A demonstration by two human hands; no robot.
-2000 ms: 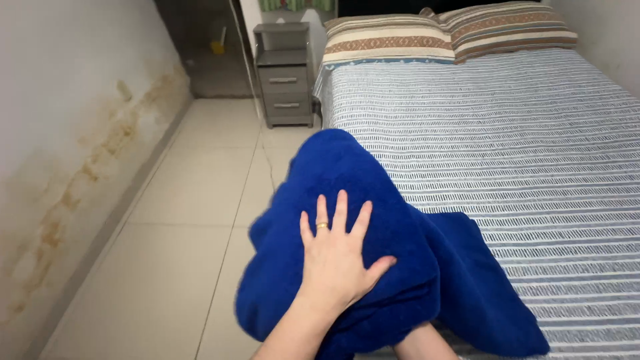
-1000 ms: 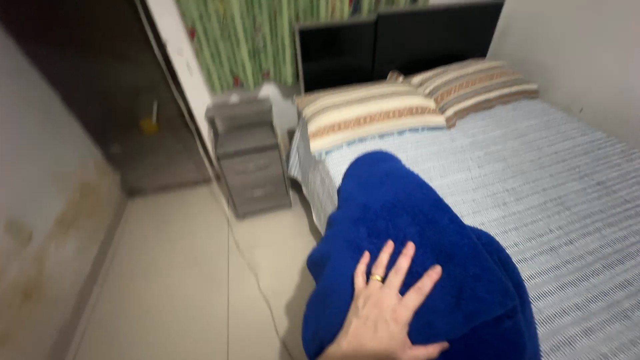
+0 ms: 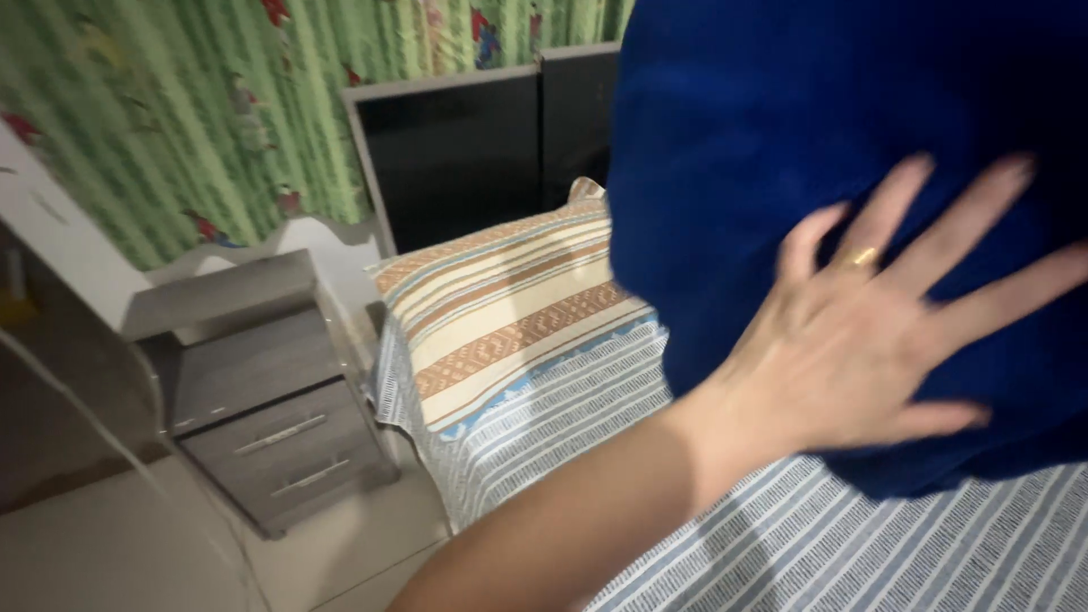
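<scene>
My left hand, with a gold ring on one finger, lies spread against a blue plush blanket, fingers apart and slightly blurred. The bundled blanket fills the upper right and hangs over the bed. Out of sight is my right hand; the blanket covers much of the right side. Below and left of the blanket, a striped bedspread covers the bed. A striped pillow in cream, brown and blue lies at the head of the bed, its right part hidden behind the blanket.
A grey nightstand with two drawers stands left of the bed. Behind the pillow is a dark headboard with a grey frame. A green patterned curtain hangs above. A pale cable runs down at the left, over the tiled floor.
The view has moved much closer to the pillow and nightstand. The blue blanket and my left hand now stand at the upper right. My right hand, partly seen two seconds ago, has gone from view.
</scene>
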